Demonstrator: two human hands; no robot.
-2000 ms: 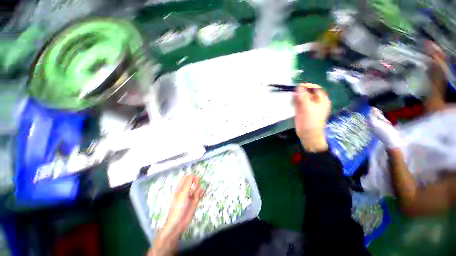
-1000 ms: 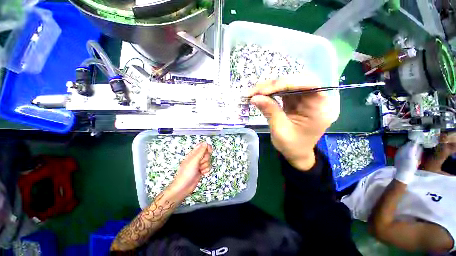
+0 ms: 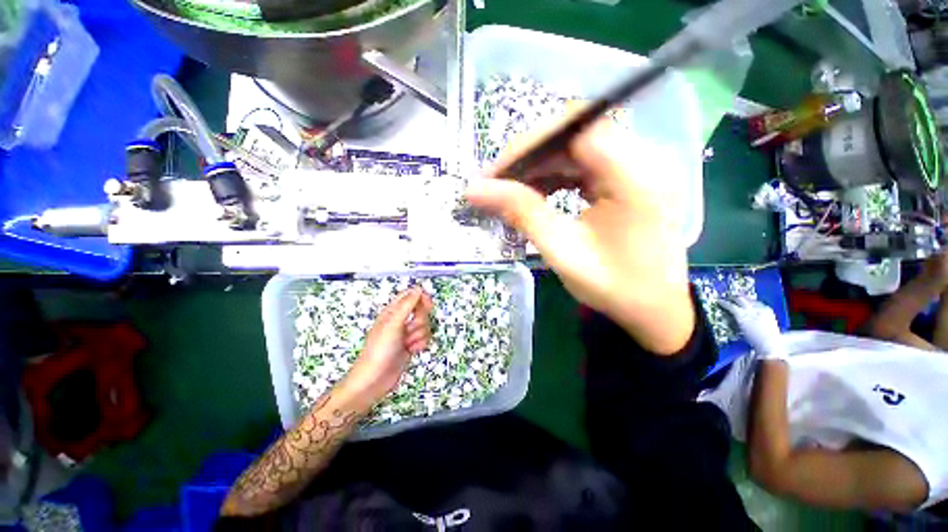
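Observation:
My right hand (image 3: pixel 624 229) is at the fixture (image 3: pixel 489 223) of the silver machine, its fingertips close to the metal block. It grips a dark slim tool (image 3: pixel 624 88) that slants up to the right and looks blurred. My left hand (image 3: pixel 393 343) is over the near bin (image 3: pixel 525 343) of small white-and-green parts, with its fingers curled closed. Whether a part is between those fingertips cannot be told. The pneumatic cylinder (image 3: pixel 177 213) with two black fittings lies left of the fixture.
The far bin (image 3: pixel 681 114) of parts is behind my right hand. A steel bowl feeder (image 3: pixel 312 52) stands behind the machine, and a blue tray (image 3: pixel 62 182) is at left. At right, a person's gloved hand (image 3: pixel 751 324) reaches into a blue bin (image 3: pixel 769 291) beside another machine (image 3: pixel 842 156).
My right hand has moved slightly left, and the tool has swung from nearly level to a steep slant. My left hand stays over the near bin. The neighbour's gloved hand has moved to the blue bin.

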